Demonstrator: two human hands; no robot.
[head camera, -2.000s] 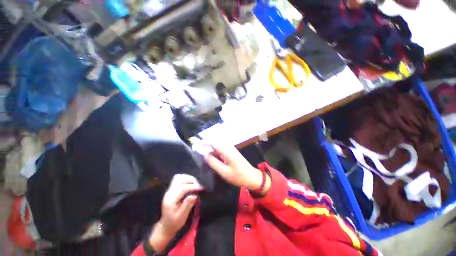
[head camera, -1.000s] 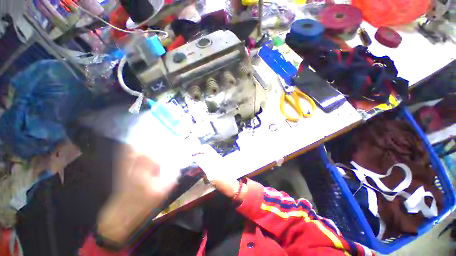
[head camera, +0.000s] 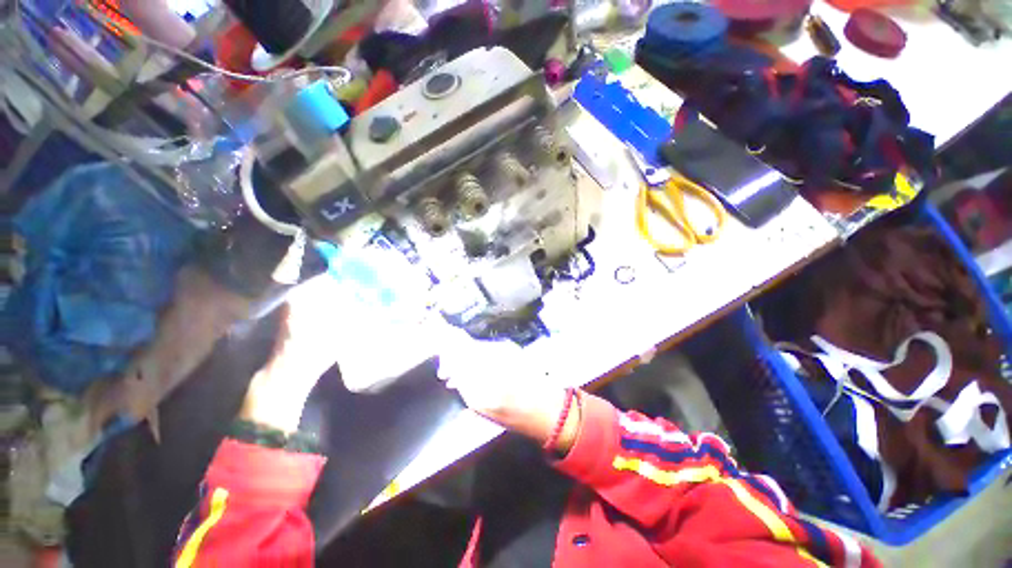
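Note:
The overlock machine (head camera: 477, 166) with its row of tension dials stands beyond my hands. Black fabric (head camera: 366, 427) runs from the machine's front left towards my lap, shining pale near the lamp. My left hand (head camera: 333, 333) lies over the fabric at the machine's left front, washed out by glare, so its fingers and grip cannot be made out. My right hand (head camera: 494, 372) is at the table edge just in front of the needle area, fingers bent at the fabric's right edge. Whether it pinches the fabric is lost in the glare.
Yellow scissors (head camera: 679, 213), a black flat rectangle (head camera: 732, 172) and a blue holder (head camera: 624, 114) lie right of the machine. A dark bundle (head camera: 827, 122) lies beyond them. A blue basket (head camera: 816, 444) with brown cloth is lower right. A blue bag (head camera: 100, 272) is at left.
My left hand has moved forward and up to the machine's left front, with its sleeve now in view. My right hand stays near the needle area. The view has shifted slightly.

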